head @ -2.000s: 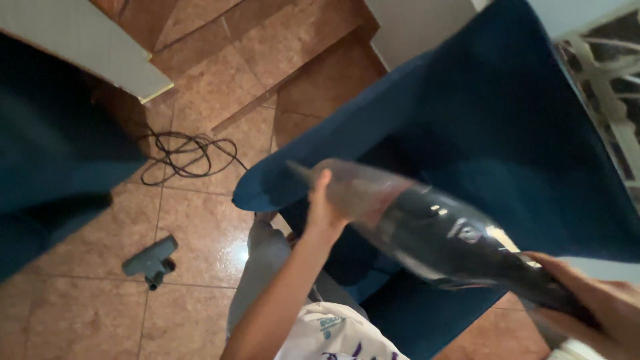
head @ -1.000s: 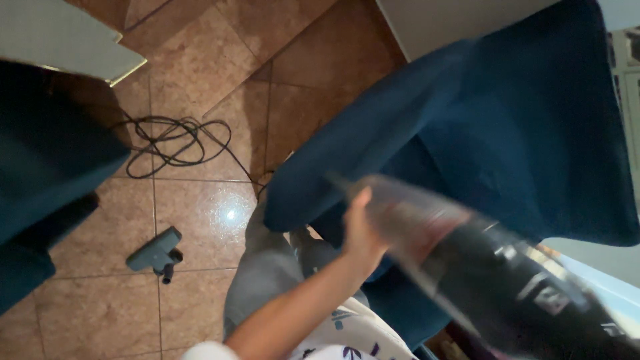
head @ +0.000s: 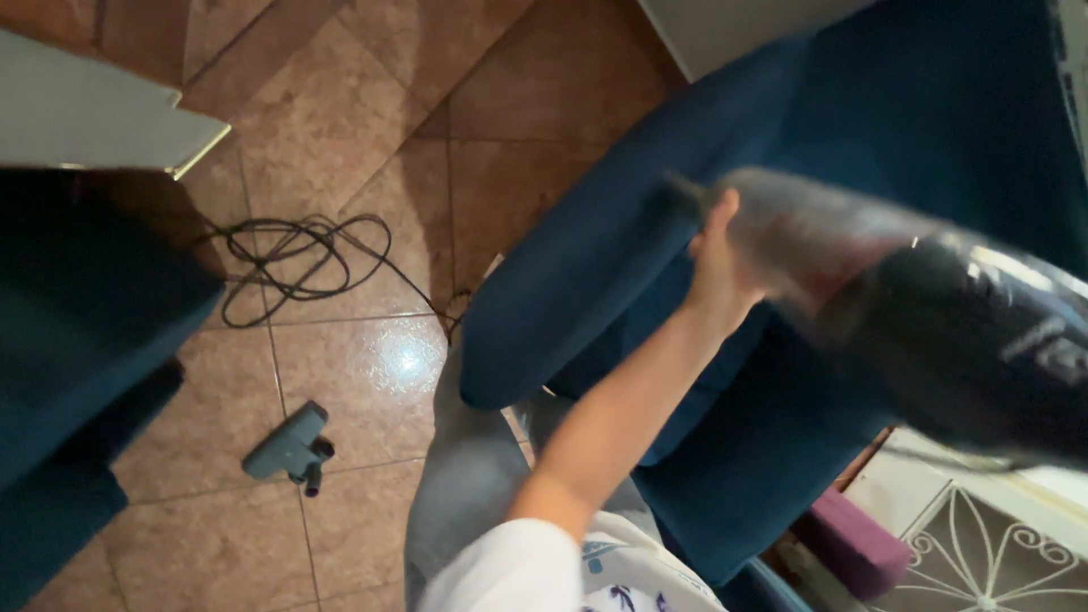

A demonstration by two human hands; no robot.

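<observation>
A handheld vacuum cleaner (head: 935, 297) with a clear front and a dark body reaches in from the right, blurred. My left hand (head: 727, 263) grips its front end, close to the narrow nozzle (head: 684, 191). That nozzle lies over the arm of a blue upholstered armchair (head: 578, 272); whether it touches the fabric cannot be told. My right hand is out of view, as is the rear of the vacuum cleaner.
On the tiled floor lie a tangled black cord (head: 289, 259) and a grey vacuum floor head (head: 289, 446). Other blue upholstery (head: 85, 340) stands at left, below a pale panel (head: 93, 110). A magenta block-shaped object (head: 854, 540) and white scrolled metalwork (head: 986, 552) are at lower right.
My right hand, on the vacuum cleaner's handle two seconds ago, is out of view now. The vacuum cleaner shows larger, its rear past the frame edge. My left hand stays on its front.
</observation>
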